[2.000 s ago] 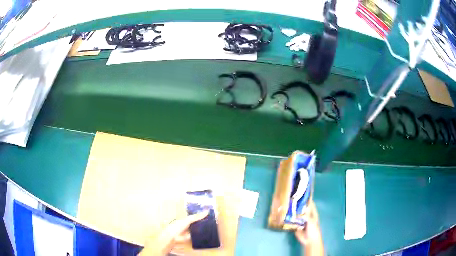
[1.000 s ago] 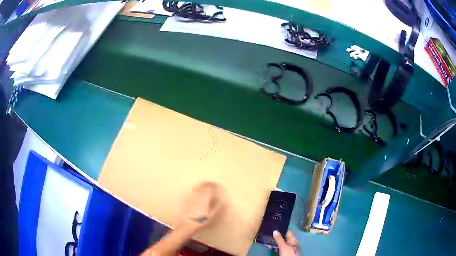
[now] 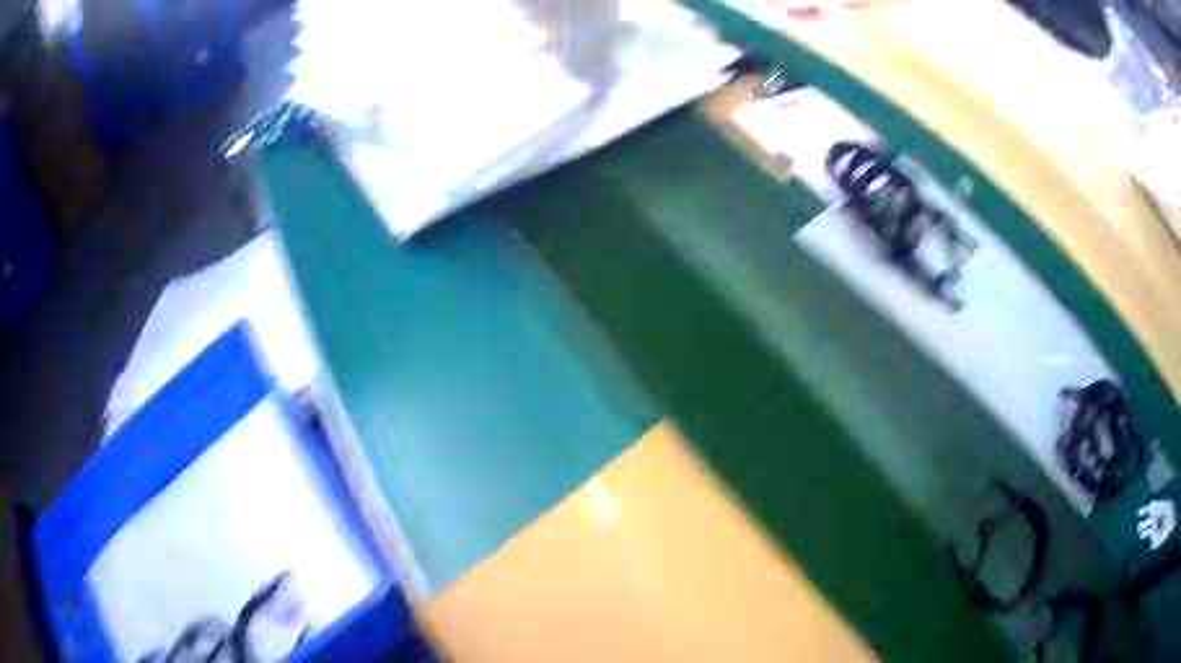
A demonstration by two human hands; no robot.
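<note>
The view is blurred. Neither of my hands can be made out with certainty; a blurred tan shape at the top edge over the white sheets is too unclear to name. The tan cardboard sheet [image 3: 648,557] lies on the green bench [image 3: 427,376] at the bottom centre, cut off by the lower edge. A stack of white foam sheets [image 3: 453,117] lies on the bench at the top. The phone and the small carton are out of the picture.
A blue crate [image 3: 156,440] with a white sheet and black headphone parts [image 3: 266,615] stands at the lower left. Black headbands [image 3: 894,214] lie in a tangled bunch on white sheeting [image 3: 965,337], with another bunch [image 3: 1101,438] further right. Single black arcs [image 3: 1010,550] lie at the lower right.
The view has swung left and turned. The foam sheets and crate now show larger. Both hands, the phone and the small carton have left the lower part of the picture.
</note>
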